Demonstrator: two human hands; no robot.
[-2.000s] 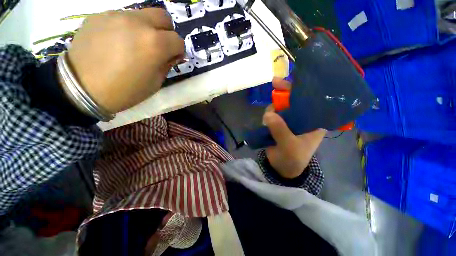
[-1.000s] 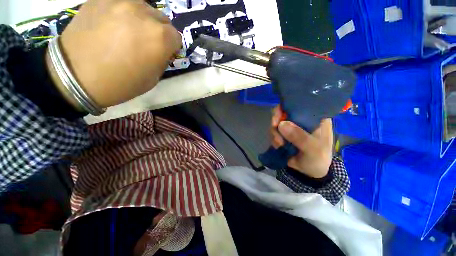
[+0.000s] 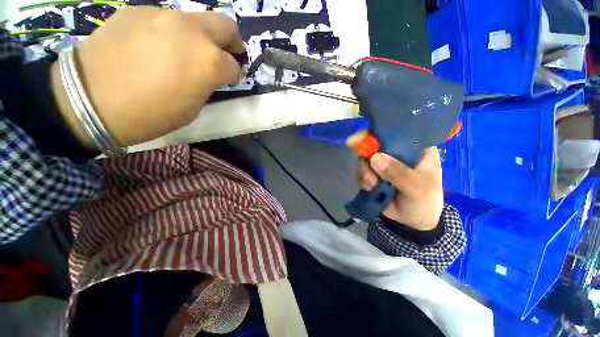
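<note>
My right hand point(image 3: 414, 191) holds the grip of a dark blue-grey soldering gun point(image 3: 408, 105), index finger at its orange trigger. The gun's brown-grey barrel point(image 3: 309, 66) points left, its dark bent tip close to my left fingertips at the near row of units. A thin feed tube point(image 3: 319, 93) runs beside the barrel. My left hand point(image 3: 158, 76) is over the row with fingertips bunched low at a unit; what they pinch is hidden. White-and-black units point(image 3: 322, 41) sit in two rows on a black strip.
The white board point(image 3: 263, 118) has a pale front edge. Yellow-green wires point(image 3: 43, 31) lie at the far left. A black cord point(image 3: 289, 174) hangs from the gun's handle. Blue bins point(image 3: 503, 155) are stacked at right. A dark green surface point(image 3: 398, 29) lies beyond the board.
The gun has swung down and its tip has come left from beyond the units to my left fingertips. Over the last second both hands have stayed nearly in place; the orange trigger shows more.
</note>
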